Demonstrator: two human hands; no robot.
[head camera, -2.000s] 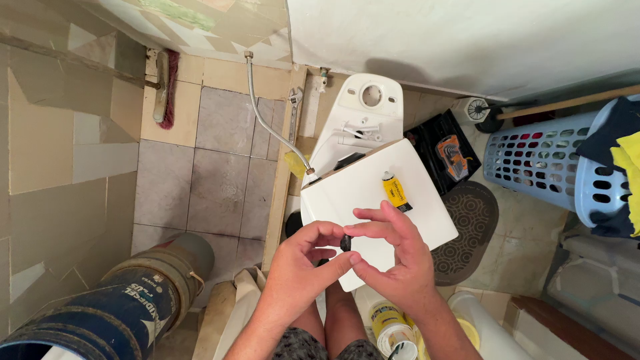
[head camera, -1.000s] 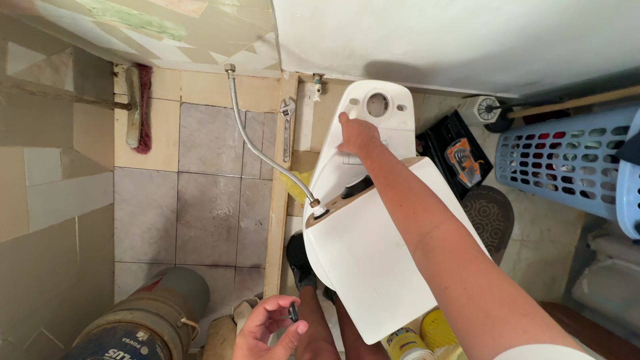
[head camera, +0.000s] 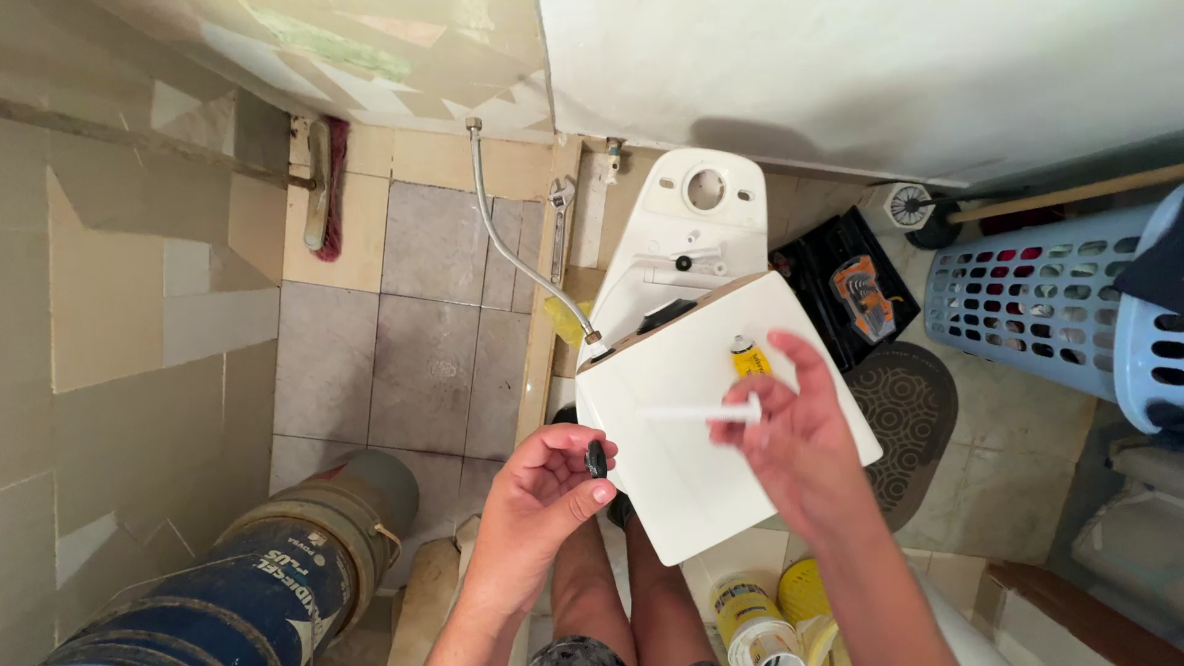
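Observation:
Between the thumb and fingers of my left hand (head camera: 555, 499) is a small black rubber washer (head camera: 597, 460). My right hand (head camera: 795, 416) grips the head of a white plastic bolt (head camera: 703, 413), which looks blurred and points left toward the washer, apart from it. Beneath both hands lies a white toilet cistern (head camera: 684, 490), with a yellow tube (head camera: 749, 358) on its surface. A braided hose (head camera: 504, 245) is joined to the cistern. Behind it, the toilet bowl's rear ledge (head camera: 661, 217) bears small white plastic parts (head camera: 708, 254) and another black washer (head camera: 683, 264).
An adjustable wrench (head camera: 559, 227) rests on a ledge left of the bowl. To the right are a black toolbox (head camera: 814, 277), a blue laundry basket (head camera: 1027, 305) and a dark mat (head camera: 902, 425). A blue drum (head camera: 231, 592) stands lower left; yellow-labelled containers (head camera: 745, 606) stand near my legs.
My right hand has come back from the toilet bowl's rear ledge and now holds a white plastic bolt. My left hand has moved up and right over the cistern's edge, still with the black washer.

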